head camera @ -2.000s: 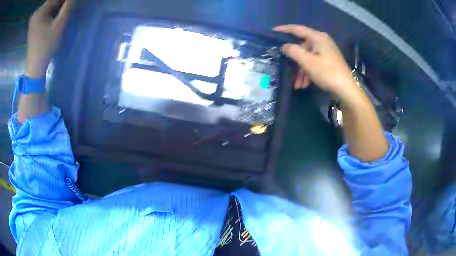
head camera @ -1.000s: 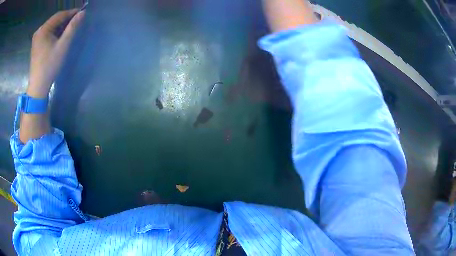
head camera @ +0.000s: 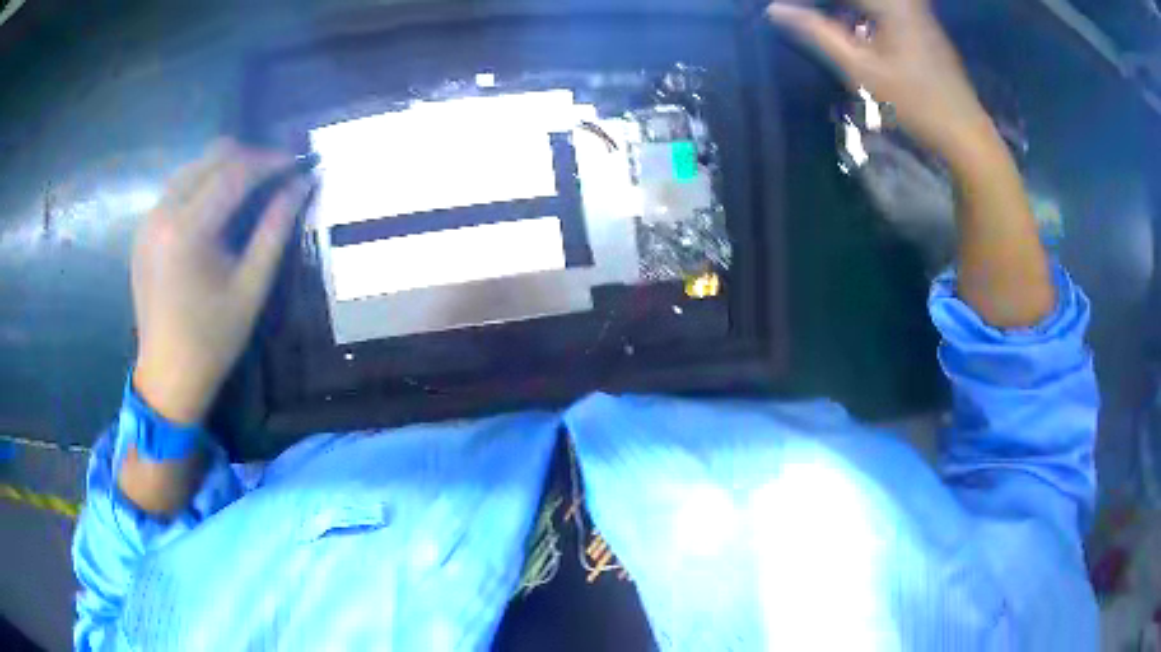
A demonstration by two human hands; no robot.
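An open tablet-like device (head camera: 509, 369) with a black frame lies in front of me. Its silver-white battery area (head camera: 439, 166) is crossed by a dark strip (head camera: 446, 220), with another dark strip upright at its right. The board area at right bears a green-teal patch (head camera: 685, 159) and a gold part (head camera: 702, 283). My left hand (head camera: 210, 255) is at the device's left edge, fingers bent and blurred; whether it grips anything cannot be told. My right hand (head camera: 891, 64) is beyond the upper right corner, over the bundle with silver-white ends; its fingertips are partly unclear.
A loose dark bundle with silver-white ends (head camera: 856, 138) lies on the green bench surface (head camera: 853, 318) to the right of the device. A pale curved line shows at the top right. A yellow strip (head camera: 38, 499) shows at the lower left edge.
A device lies in front of me where bare bench showed a second ago. No diagonal strip crosses its battery area, unlike two seconds ago. My right hand has moved right, my left hand inward.
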